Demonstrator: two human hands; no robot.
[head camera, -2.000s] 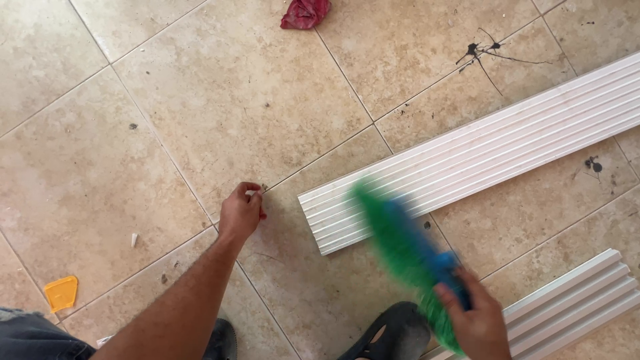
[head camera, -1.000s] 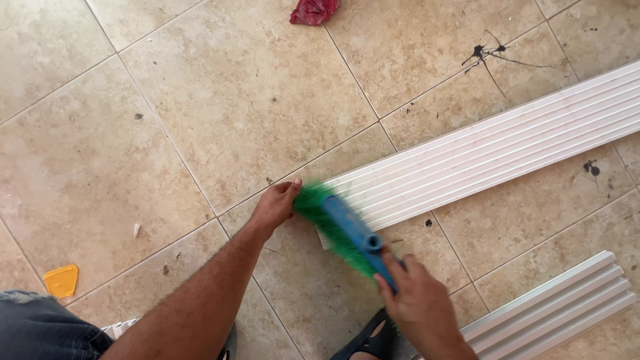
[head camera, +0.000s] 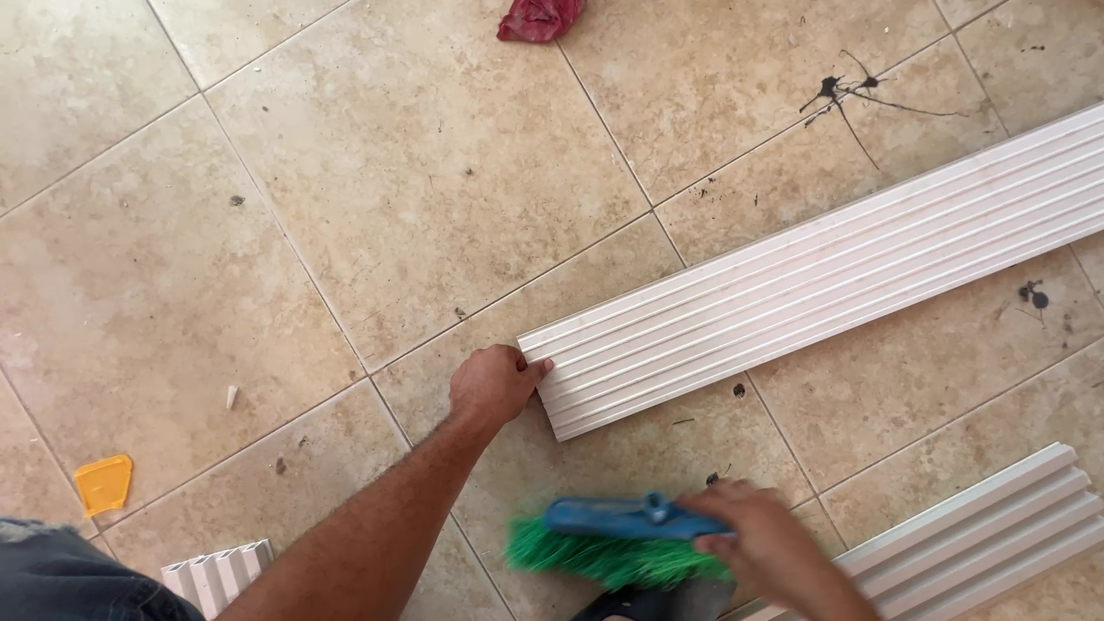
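A long white ribbed panel (head camera: 811, 276) lies slanting across the tiled floor, its left end near the middle of the view. My left hand (head camera: 496, 384) grips that end, the thumb on top of the ribs and the other fingers hidden at the edge. Below the panel, my right hand (head camera: 750, 526) holds one end of a blue broom head (head camera: 604, 517) with green bristles (head camera: 612, 556). The broom head is off the panel, above a dark shoe (head camera: 655, 599), and slightly blurred.
Another ribbed panel (head camera: 975, 535) lies at the lower right, and the end of a ribbed piece (head camera: 216, 573) shows at the lower left. A yellow plastic scraper-like piece (head camera: 103, 485), a small white cone-shaped bit (head camera: 232, 397) and a crumpled red cloth (head camera: 542, 19) are on the floor.
My left hand has moved right, onto the panel's end. The broom head, over that end one second ago, has moved down off the panel in my right hand.
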